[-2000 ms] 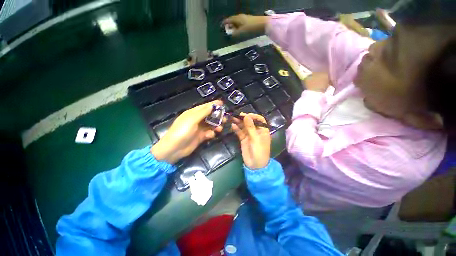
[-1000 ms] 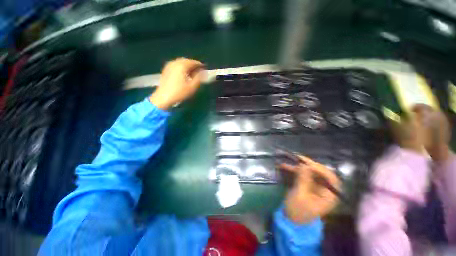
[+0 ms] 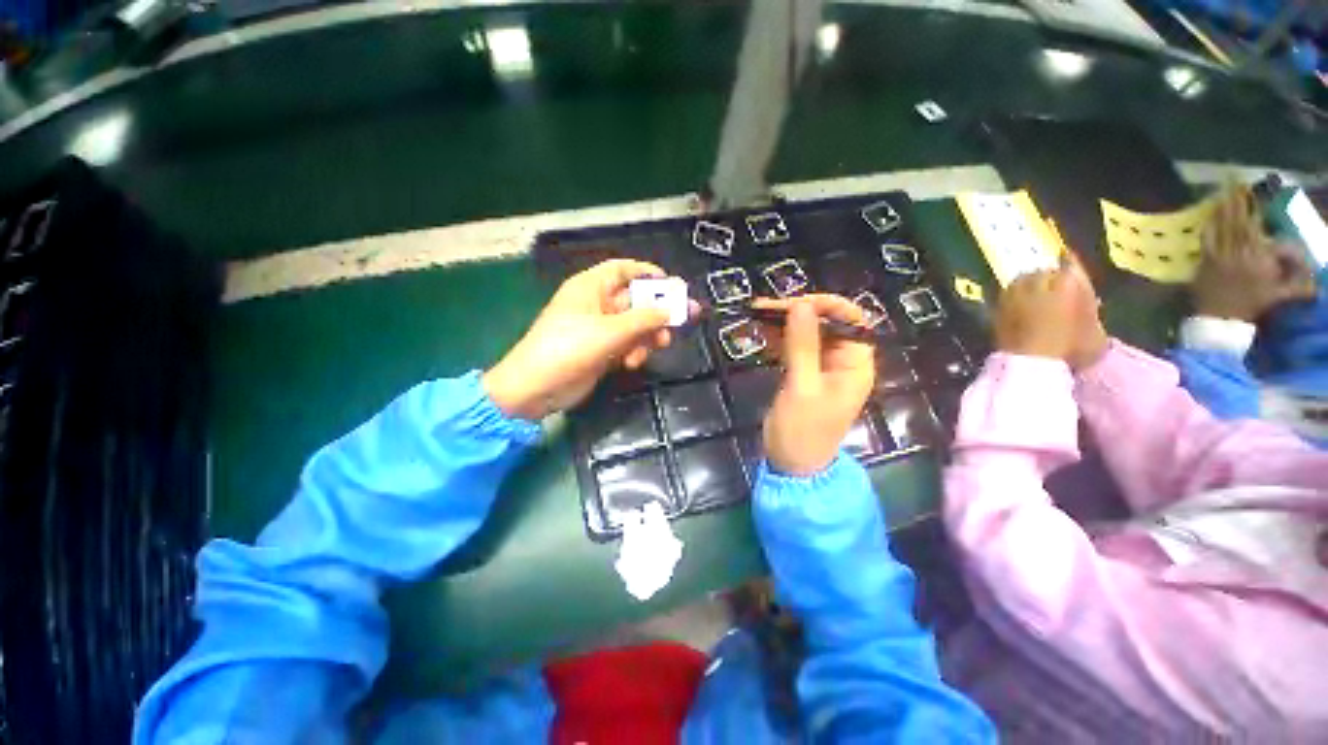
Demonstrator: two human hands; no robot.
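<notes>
My left hand (image 3: 583, 338) holds a white device housing (image 3: 660, 301) between thumb and fingers, white face with a dark centre hole toward me, above the left part of the tray. My right hand (image 3: 820, 381) holds a thin dark pen-like tool (image 3: 833, 326), its tip pointing left near the housing; whether they touch is unclear. The black blister tray (image 3: 699, 412) lies below both hands. Several pale-outlined housings sit in its far and middle pockets, one of them a housing (image 3: 741, 341) between my hands. A crumpled white scrap (image 3: 648, 553) lies at the tray's near left corner.
Stacked black trays (image 3: 88, 437) stand at the left. A metal post (image 3: 757, 109) rises behind the tray at the white strip (image 3: 379, 251). A loose housing (image 3: 931, 111) lies on the conveyor. At right, a pink-sleeved person handles a yellow-edged sheet (image 3: 1005, 233); another in blue holds a yellow sheet (image 3: 1151, 240).
The loose white housing left of the tray is gone from the bench. My left hand went out left and is back over the tray with a white-faced housing. My right hand is raised beside it.
</notes>
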